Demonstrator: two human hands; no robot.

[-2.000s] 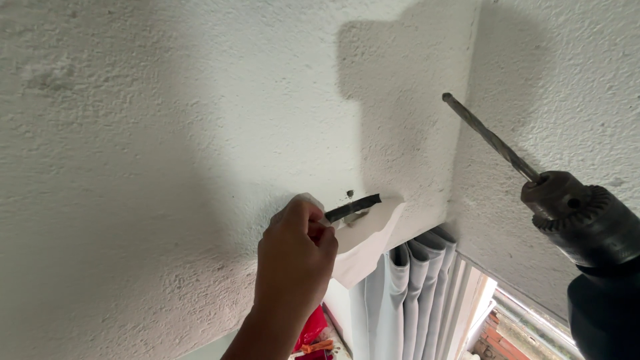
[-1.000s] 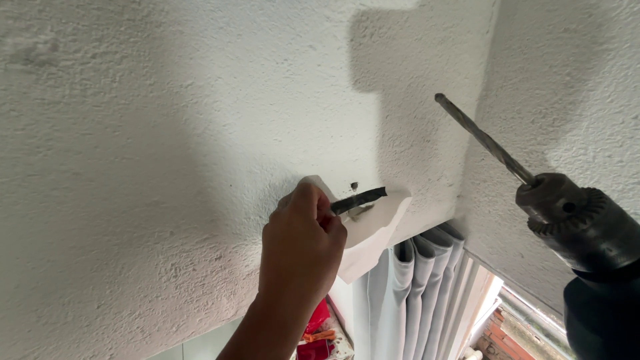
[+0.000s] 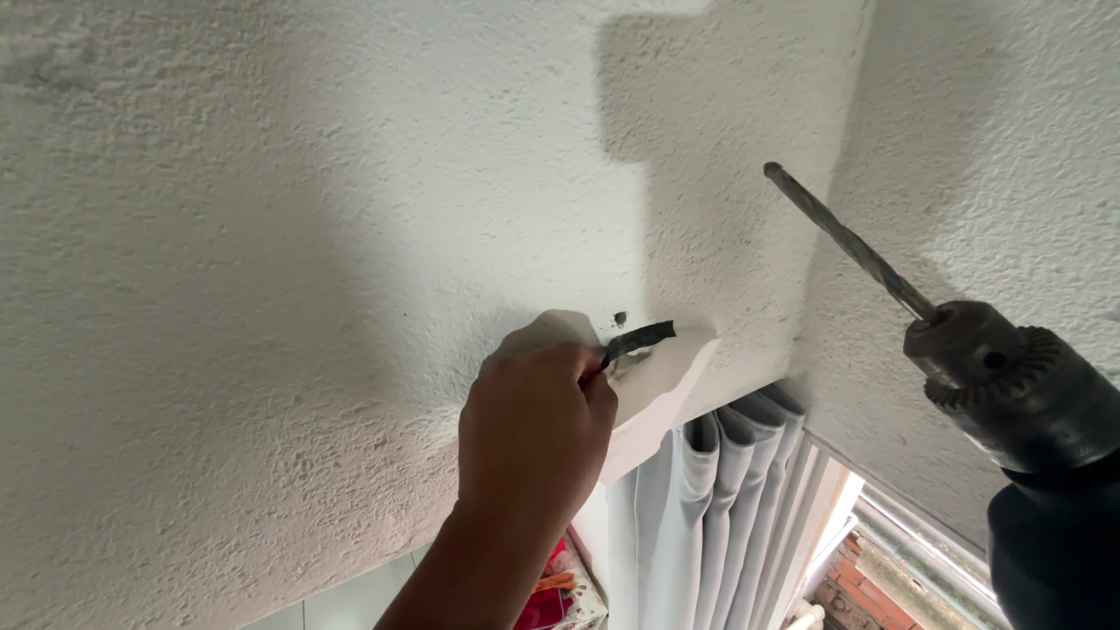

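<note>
My left hand (image 3: 538, 429) pinches a short black strip (image 3: 643, 338), perhaps tape, close to the textured white wall (image 3: 490, 201). Just above the strip is a small dark hole (image 3: 620, 319) in the wall. A pale sheet-like piece (image 3: 665, 394) lies behind the strip and fingers; its exact kind is unclear. At the right, a power drill's keyed chuck (image 3: 989, 376) holds a long twist drill bit (image 3: 849, 241), which points up and left, apart from the strip. My right hand is outside the view.
Grey curtains (image 3: 700, 525) hang below, beside a window frame (image 3: 809, 516). Brickwork (image 3: 866, 586) shows outside. Red items (image 3: 542, 608) and an orange item (image 3: 556, 582) lie low behind my forearm. A second textured wall surface (image 3: 1041, 201) meets the first at a corner.
The drill stays raised at the right throughout. My left hand keeps hold of the black strip near the hole, and its fingers have turned slightly.
</note>
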